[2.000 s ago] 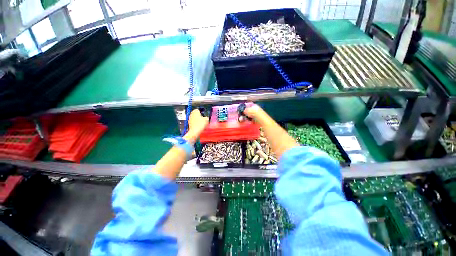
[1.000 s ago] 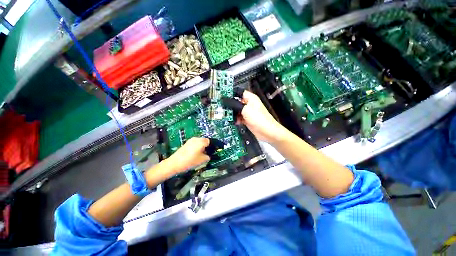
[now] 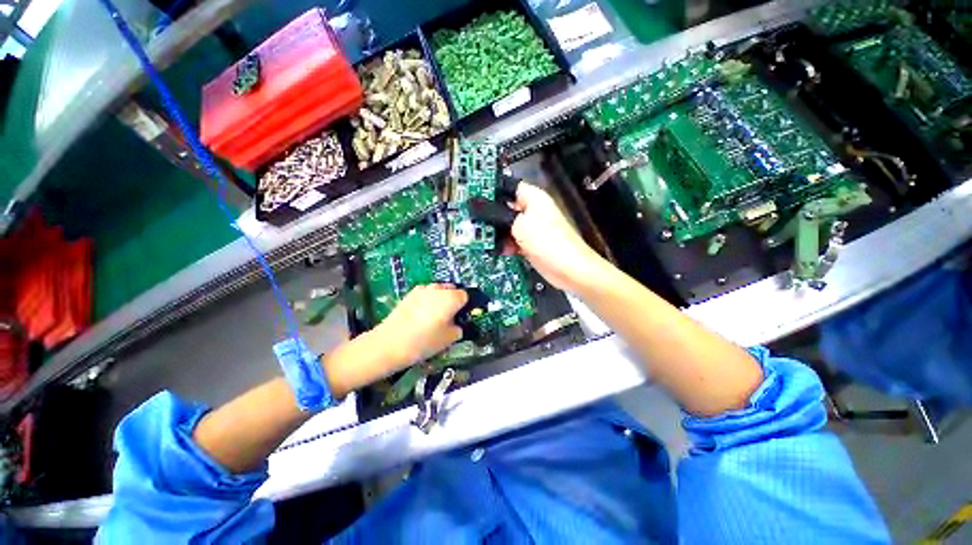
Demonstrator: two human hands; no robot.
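My right hand (image 3: 544, 234), with black finger cots, holds a small green daughter board (image 3: 475, 170) upright above the main circuit board. My left hand (image 3: 432, 317) has its black-covered fingertips at the lower middle of the main circuit board (image 3: 389, 268); what lies under them is hidden, and I cannot tell if they grip anything. The main board sits in a black carrier, with a metal latch (image 3: 434, 400) at its near edge. A blue wrist strap (image 3: 303, 375) is on my left wrist.
Red foam trays (image 3: 282, 91) with a small board on top stand beside bins of metallic components (image 3: 304, 170), beige components (image 3: 400, 106) and green terminal blocks (image 3: 490, 62). A second board (image 3: 735, 149) in its carrier lies right. A coiled blue cord hangs at left. Metal rail (image 3: 533, 410) in front.
Since two seconds ago, my hands have come from the red foam trays to the main board, with a daughter board in my right hand. Over the last second they have barely moved.
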